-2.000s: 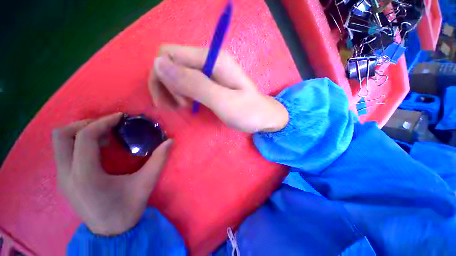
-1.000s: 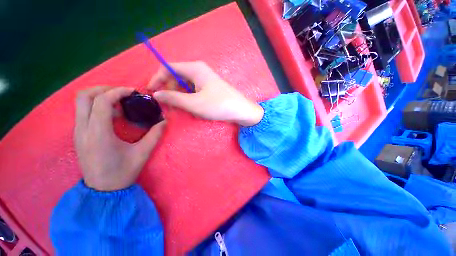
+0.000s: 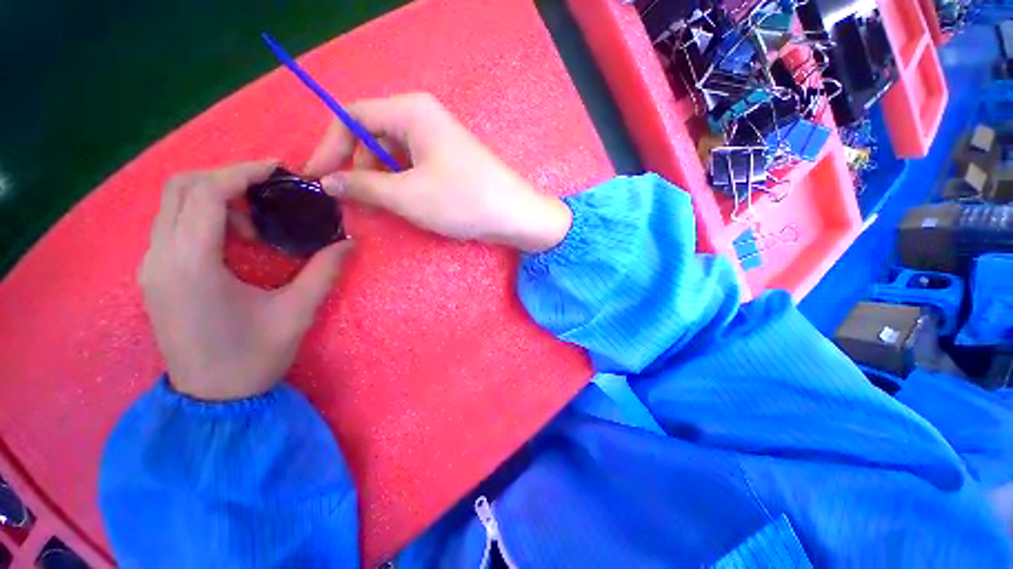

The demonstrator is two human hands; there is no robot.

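Note:
A dark round watch case (image 3: 296, 213) with a glossy face is held over the red work mat (image 3: 444, 333). My left hand (image 3: 222, 278) grips it between thumb and fingers at its left and lower edges. My right hand (image 3: 428, 172) touches the case's upper right edge with thumb and fingertips. It also holds a thin blue pry stick (image 3: 324, 98), which points up and left, away from the case. The fingers hide parts of the case rim.
A red clip tray (image 3: 816, 250) at the upper right holds heaped binder clips (image 3: 766, 106). A compartment tray (image 3: 24, 545) with dark round units is cut off at the lower left. Cardboard boxes (image 3: 883, 333) and blue stools (image 3: 922, 291) lie beyond at right.
My right hand has come from apart to touching the case, and the pry stick has tilted left. In the last second both hands and the case have shifted slightly up and left in view.

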